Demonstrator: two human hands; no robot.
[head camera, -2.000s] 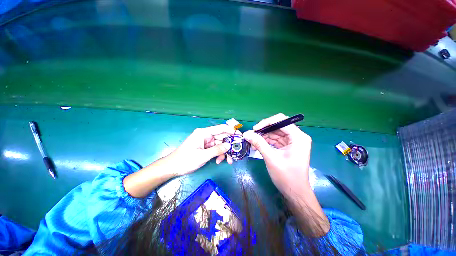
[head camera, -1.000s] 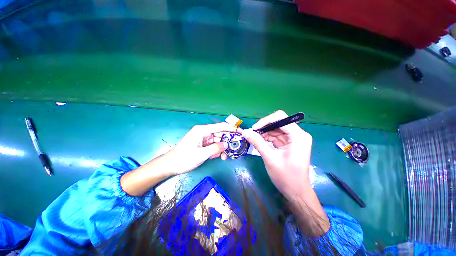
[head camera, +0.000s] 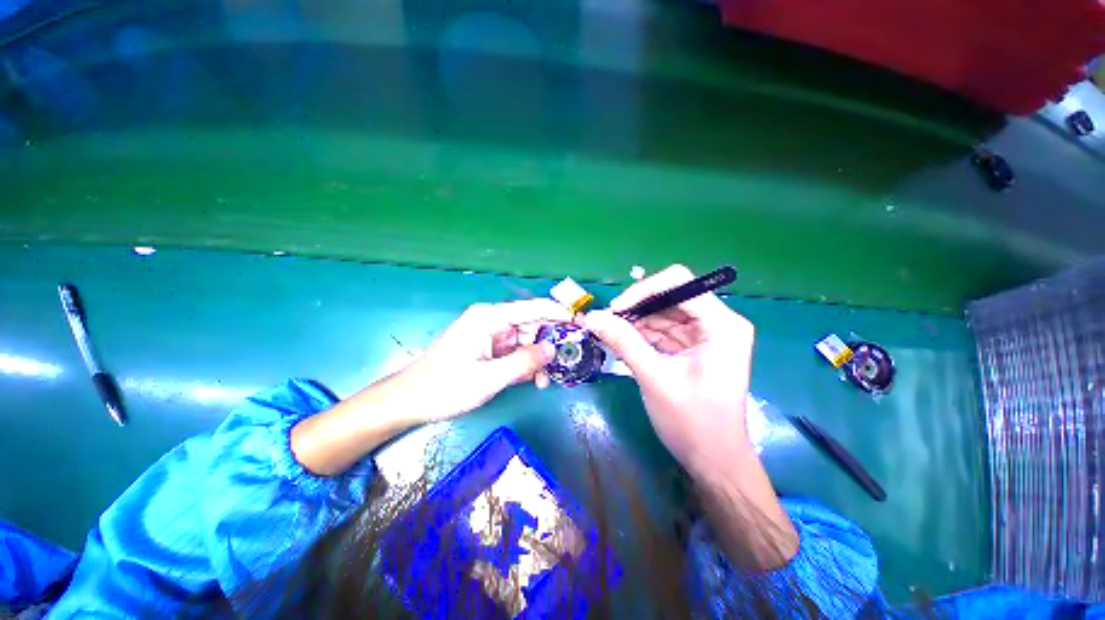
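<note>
My left hand (head camera: 491, 357) holds a round electronic unit (head camera: 570, 352) by its left side, above the bench. A small battery (head camera: 572, 293), white with a yellow-orange end, sits at the unit's upper edge. My right hand (head camera: 685, 345) grips black tweezers (head camera: 679, 294); their rear end points up and right, and their tips are hidden by my fingers. My right fingertips are at the unit's upper right edge. A blue bin (head camera: 442, 506) with cream-white pads (head camera: 524, 518) is near my lap, partly behind dark hair strands.
A second round unit (head camera: 869, 366) with its battery (head camera: 834, 350) lies right. A slim dark tool (head camera: 839, 458) lies below it, a pen (head camera: 91, 354) left. Stacked clear trays (head camera: 1045, 436) stand at the right edge. Beyond are the green belt (head camera: 424, 206), dark parts (head camera: 994, 170) and a red crate (head camera: 921, 49).
A dark part has come into view on the belt at the upper right. A small white piece now shows above my right hand. My hands and the held unit have barely moved.
</note>
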